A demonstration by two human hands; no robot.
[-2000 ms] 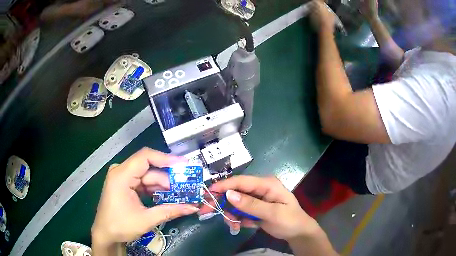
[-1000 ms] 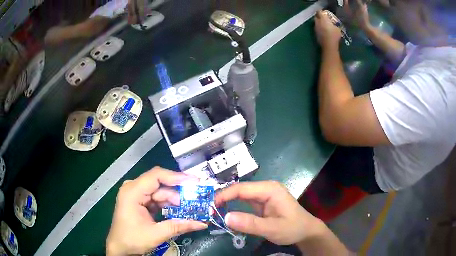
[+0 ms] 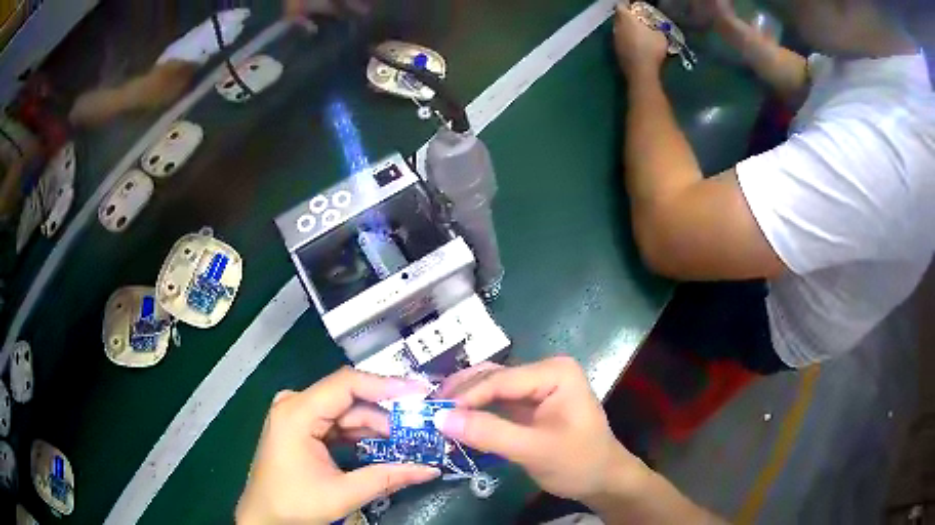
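Note:
My left hand holds a small blue circuit board by its edges between thumb and fingers, low in the middle of the view. My right hand pinches the right upper part of the same board. Thin white lead wires run from the board's right side, and a whitish ring dangles below my right fingers. The battery cannot be made out; my fingers may hide it.
A silver screw feeder stands just beyond my hands, with a grey electric screwdriver upright at its right. Filled housings and empty shells lie at the left. A person in a white shirt works at the right.
My right thumb and fingers have moved left onto the board, and the blue piece seen earlier in my right hand no longer shows. The feeder and belt housings have shifted in view.

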